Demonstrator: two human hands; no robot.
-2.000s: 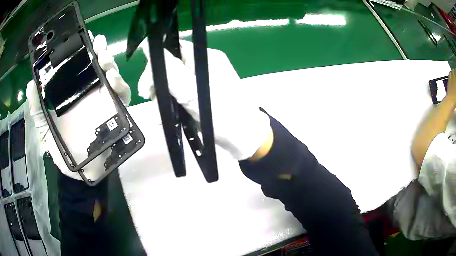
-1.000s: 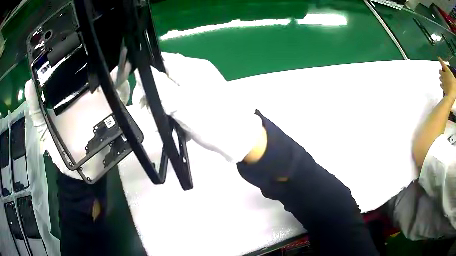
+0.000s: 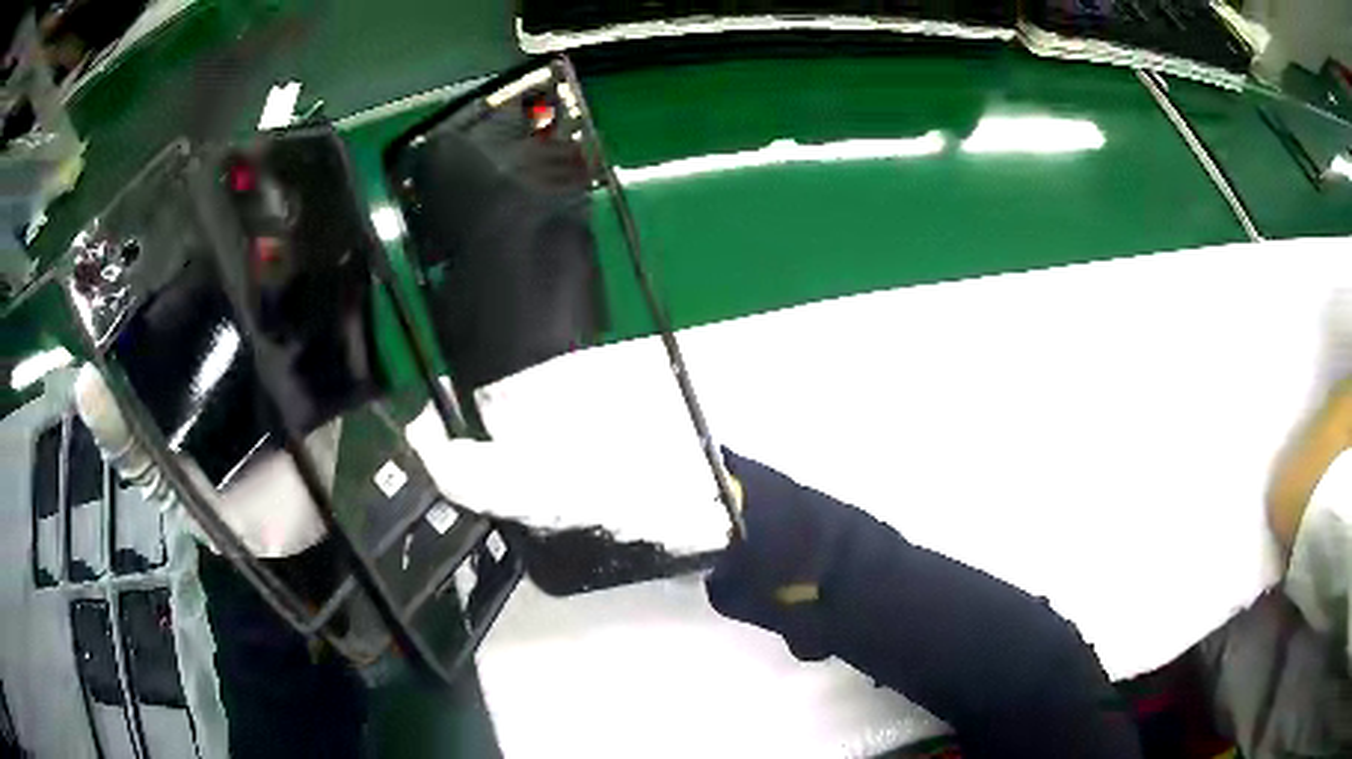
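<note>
My gloved left hand [image 3: 126, 430] is at the left, its fingers around the edge of a stack of dark phone middle frames [image 3: 178, 349]. Another dark frame [image 3: 304, 297], blurred, overlaps this stack at its right. My gloved right hand [image 3: 549, 460] holds one phone middle frame [image 3: 504, 237] tilted upright in front of me, its dark part at the top and its lower part open, with the glove showing through. Whether my right hand also touches the blurred frame is hard to tell. Parts of both hands are hidden behind the frames.
A white lined tray [image 3: 74, 571] with dark frames in pockets lies at the lower left. A white cover sheet [image 3: 949, 475] lies over the green mat [image 3: 830, 223]. Black trays [image 3: 890, 18] stand at the far side. A person's arm [image 3: 1312, 467] is at the right edge.
The frames at my right hand have turned from edge-on to face-on and spread apart. One now lies over the left stack. The view has shifted, showing black trays at the top.
</note>
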